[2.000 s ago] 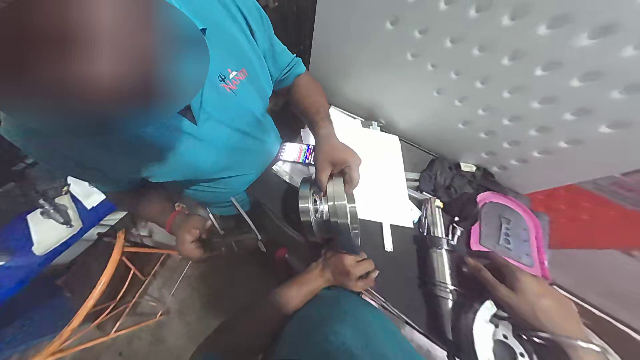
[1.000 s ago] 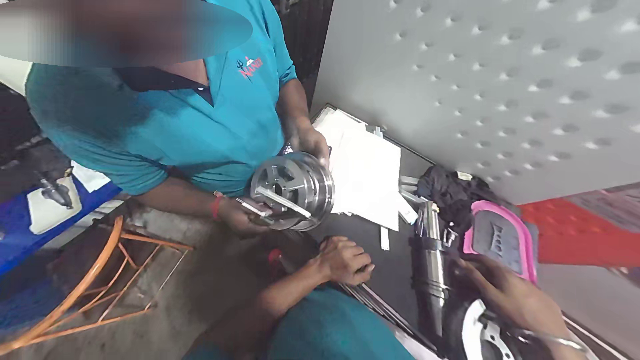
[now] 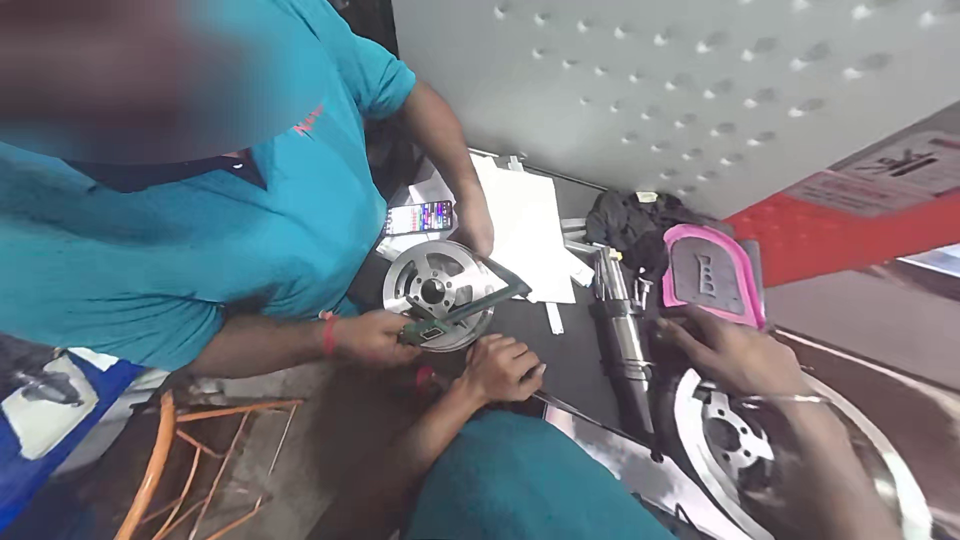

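My left hand (image 3: 504, 369) rests with curled fingers at the near edge of the dark table, beside one end of a dark rod (image 3: 596, 420); whether it grips the rod cannot be told. Blurred, my right hand (image 3: 731, 352) reaches in from the right with fingers apart, between a shiny cylindrical metal assembly (image 3: 626, 337) and a pink-rimmed grey pad (image 3: 705, 274). Under its wrist lies a spoked metal wheel-like part (image 3: 724, 435). Left of centre, a co-worker's hand holds a dark green angled tool (image 3: 469, 307) across a round, spoked metal part (image 3: 435, 289).
The co-worker in a teal shirt sits opposite. White paper sheets (image 3: 525, 225), a lit phone (image 3: 420, 217) and black cloth or bag (image 3: 626, 221) lie farther back. A dimpled grey panel (image 3: 637, 75) bounds the far side. An orange metal frame (image 3: 161, 457) stands at lower left.
The co-worker has lowered the round metal part from a raised, tilted hold and now has the green tool over it. The phone is visible again. My hands have hardly moved.
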